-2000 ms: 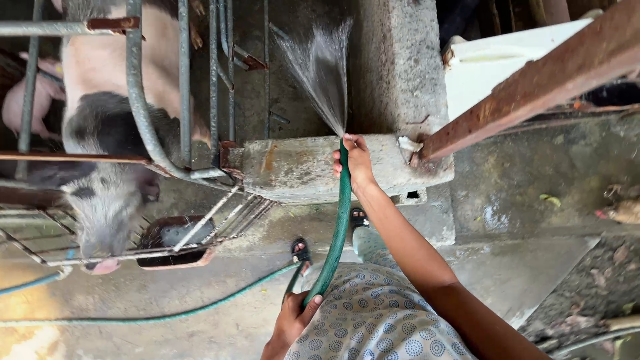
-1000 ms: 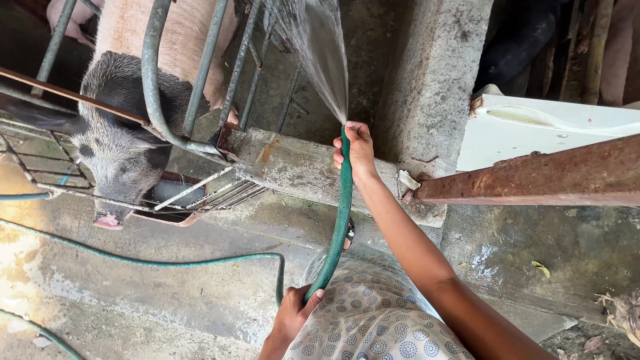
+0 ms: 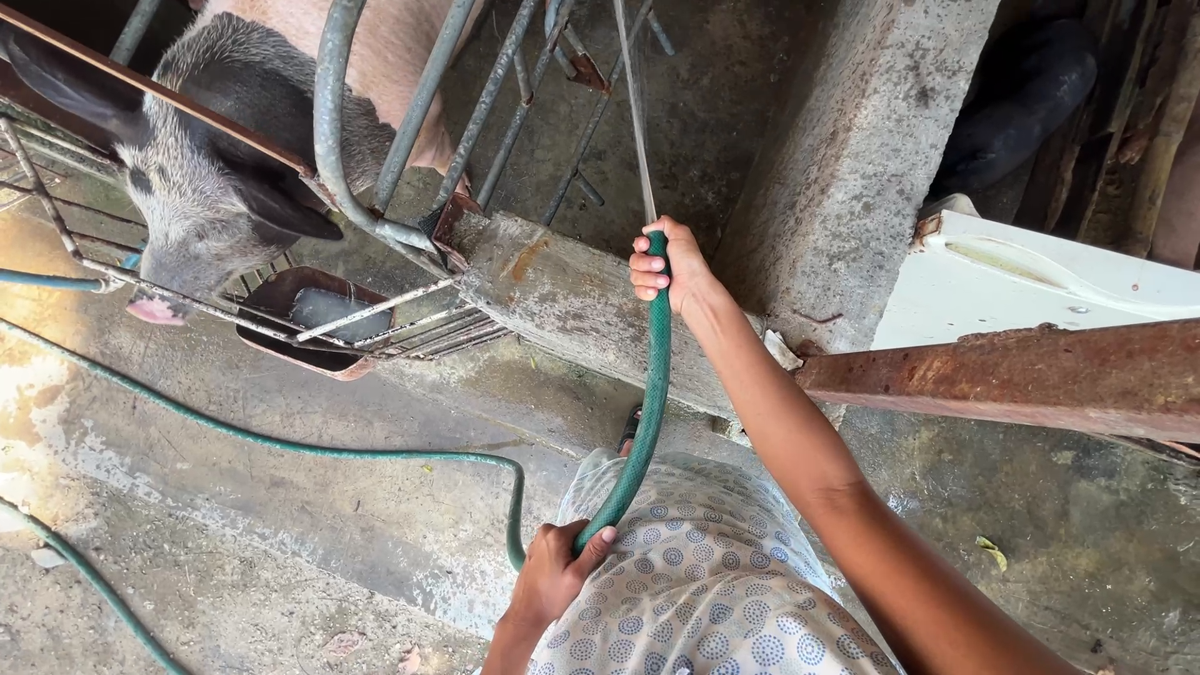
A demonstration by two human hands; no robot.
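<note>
My right hand (image 3: 677, 267) is closed around the mouth end of a green garden hose (image 3: 656, 375). A narrow jet of water (image 3: 637, 112) leaves the hose over a low concrete wall (image 3: 572, 291) and runs into the pen. Lower down, my left hand (image 3: 553, 572) grips the same hose against my patterned garment (image 3: 703, 591). The hose trails away across the floor to the left. At the upper left a pink and black pig (image 3: 220, 141) stands with its snout over the metal bars.
Galvanized pipe railings (image 3: 337, 122) enclose the pig, with a rusty trough (image 3: 291, 314) below its head. A thick concrete wall (image 3: 862, 159), a rusty steel beam (image 3: 1012, 375) and a white panel (image 3: 994, 281) lie on the right. A dark animal (image 3: 1022, 103) is beyond.
The water has gone from a wide fan to a narrow jet. The pig's head has come forward over the bars. The view has shifted toward the left.
</note>
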